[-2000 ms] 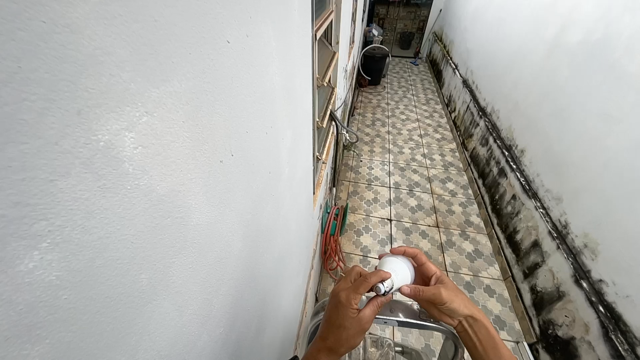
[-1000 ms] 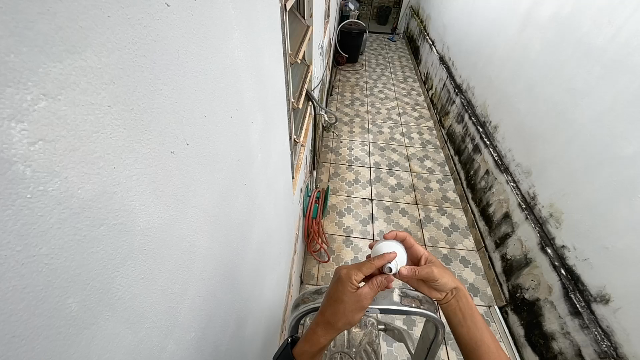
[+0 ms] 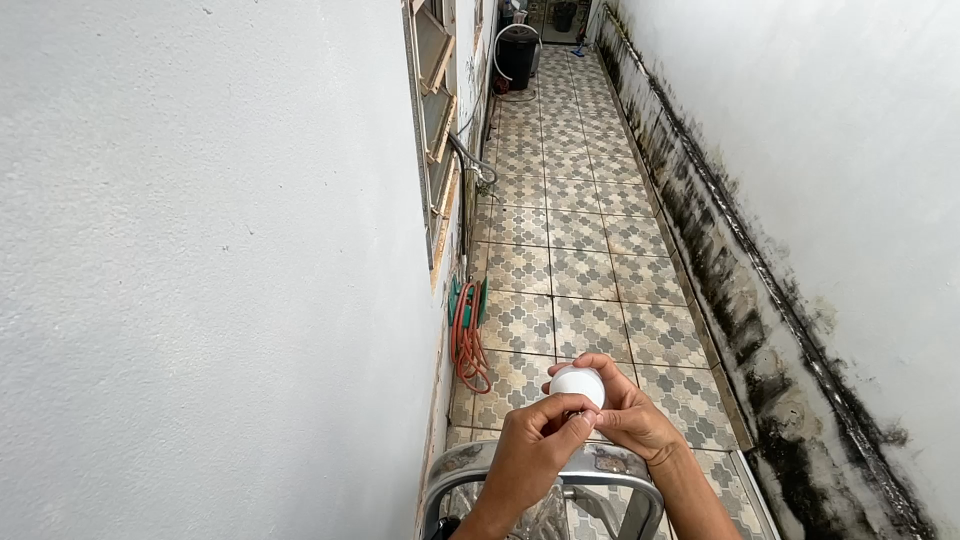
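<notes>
A round white object, which looks like a light bulb (image 3: 577,385), is held above the top rail of a metal stepladder (image 3: 607,459). My right hand (image 3: 626,409) cups its far side, with the thumb near its lower end. The thumb and forefinger of my left hand (image 3: 541,442) pinch its lower end, close to the right thumb. The fingers mostly hide that end, so its fitting cannot be made out. Both hands are close together, the left just nearer to me.
A red hose (image 3: 469,337) hangs in loops on a green holder at the left wall (image 3: 300,300). Beyond it are louvred window panes (image 3: 437,120) and a black bin (image 3: 516,56). A stained ledge (image 3: 720,195) runs along the right wall above the patterned tile floor (image 3: 581,262).
The left fingers have shifted over the white object's lower end, which showed more openly one second ago. Both hands still hold it. The view has turned somewhat.
</notes>
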